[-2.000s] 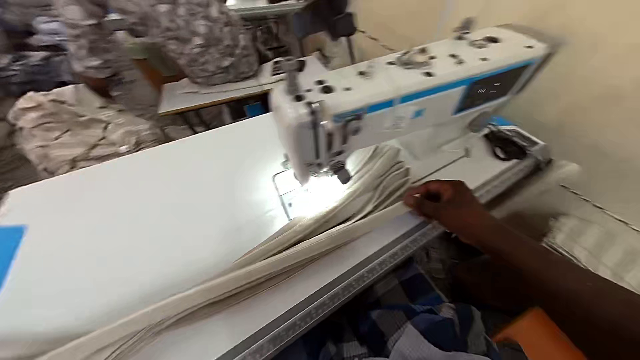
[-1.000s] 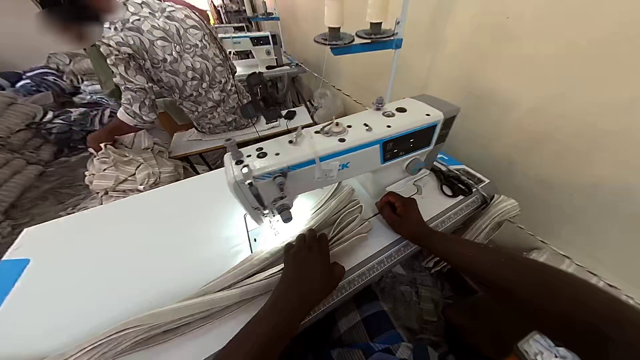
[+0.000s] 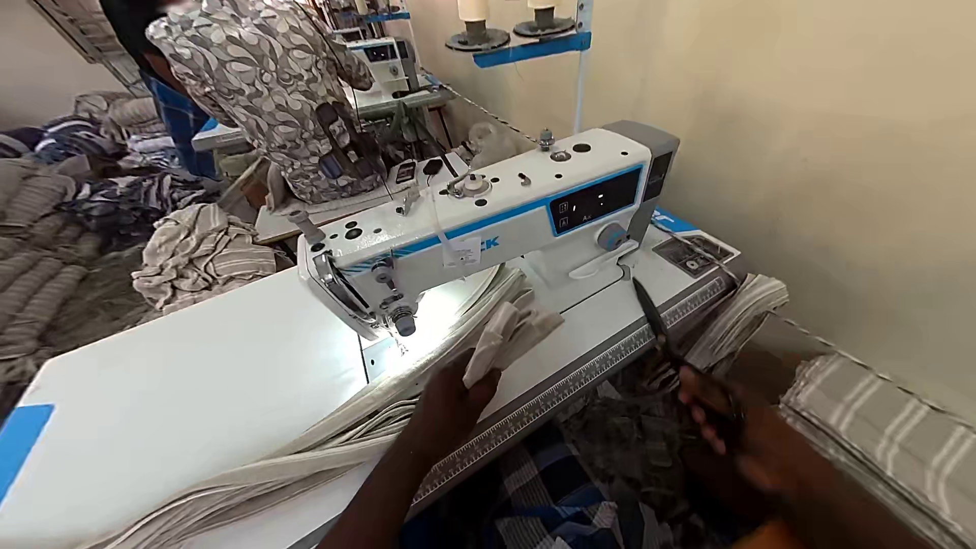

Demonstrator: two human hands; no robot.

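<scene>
My left hand [image 3: 454,393] grips the folded ends of a bundle of beige fabric strips [image 3: 507,339], which runs under the arm of the white sewing machine [image 3: 488,213] and down the table to the lower left. Over the table's front edge, at the right, my right hand [image 3: 717,412] holds dark scissors [image 3: 656,320] by the handles, their blades pointing up and away from me. The machine's lamp lights the needle area [image 3: 400,343]. My right hand is slightly blurred.
A measuring tape [image 3: 549,393] runs along the front edge of the table [image 3: 191,381]. Stacked striped fabric [image 3: 884,442] lies at the right, with a folded bundle [image 3: 740,313] beside the table end. A person in a patterned shirt [image 3: 267,91] stands beyond, near a fabric heap [image 3: 202,255].
The scissors, lying at the table's right end one second ago, are now in my right hand. My left hand has lifted the strip ends it was resting on.
</scene>
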